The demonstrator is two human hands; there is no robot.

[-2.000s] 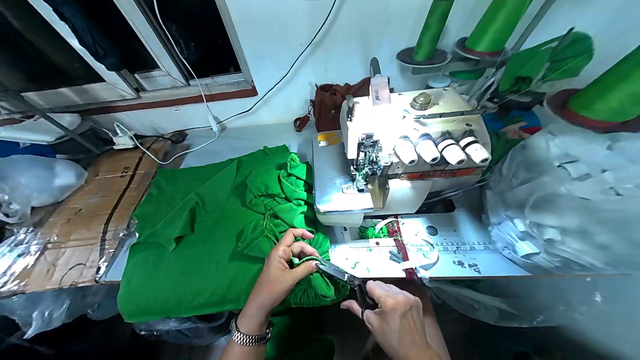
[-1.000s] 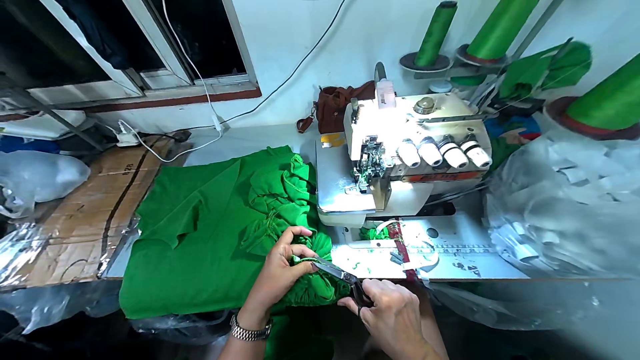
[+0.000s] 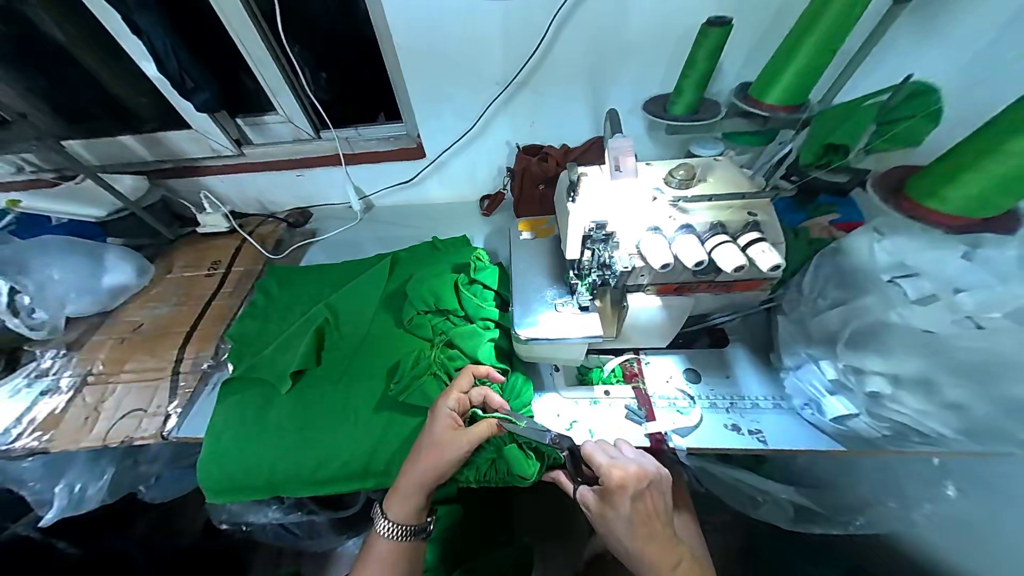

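Green fabric [image 3: 320,384] lies spread over the table's front edge, flat at the left and gathered in ruffles beside the sewing machine. My left hand [image 3: 460,428], with a metal watch on the wrist, pinches a small edge of this fabric between thumb and fingers. Dark-handled scissors [image 3: 536,432] are in my right hand [image 3: 624,488], their blades pointing left at the pinched edge. Whether the blade tips are apart cannot be made out. An overlock sewing machine [image 3: 672,232] stands just behind and to the right of both hands.
Green thread cones [image 3: 700,68] stand behind the machine. A clear plastic bag [image 3: 904,344] of white pieces is at the right. Flattened cardboard [image 3: 152,344] covers the left side. A brown leather bag [image 3: 544,176] lies by the wall, and a white cable [image 3: 300,244] crosses the table's back.
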